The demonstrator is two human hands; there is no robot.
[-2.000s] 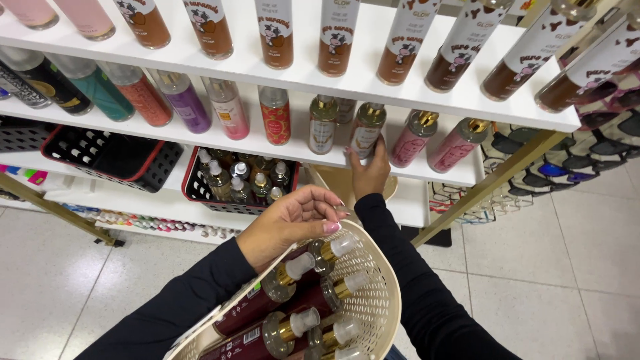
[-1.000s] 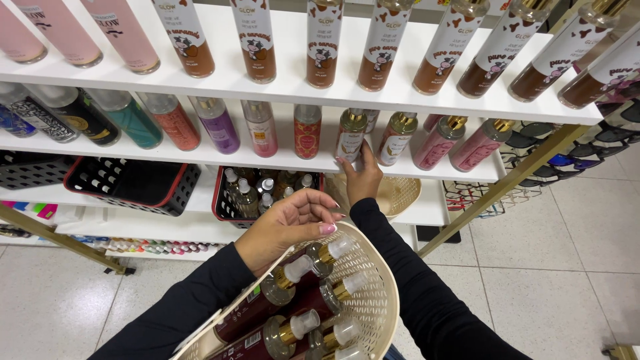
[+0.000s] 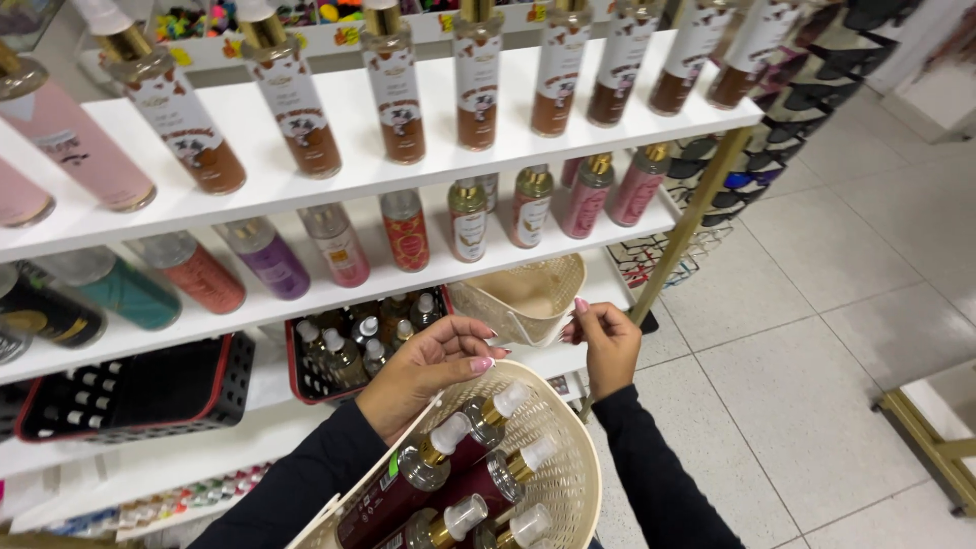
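My left hand (image 3: 431,370) is at the rim of a cream plastic basket (image 3: 585,465), fingers loosely curled; whether they grip it is unclear. The basket leans against my left forearm. Inside stand several dark red spray bottles (image 3: 492,484) with gold collars and clear caps. My right hand (image 3: 614,343), fingers bent, is beside the near right corner of a second cream basket (image 3: 522,293) on a lower shelf; I cannot tell whether it touches it. Above, on the middle shelf, stand two gold-capped bottles with white labels (image 3: 468,225), (image 3: 531,210) and pink bottles (image 3: 589,200).
White shelves (image 3: 381,164) hold rows of brown-and-white spray bottles (image 3: 478,91) and coloured mist bottles (image 3: 271,259). Lower down are a black basket (image 3: 130,385) and another with several bottles (image 3: 343,366). A gold shelf post (image 3: 690,221) stands at the right, near a sunglasses rack (image 3: 785,114).
My right hand has left the white-labelled bottles on the middle shelf and come down beside the lower cream basket. My left hand keeps its place at the rim. The view has shifted.
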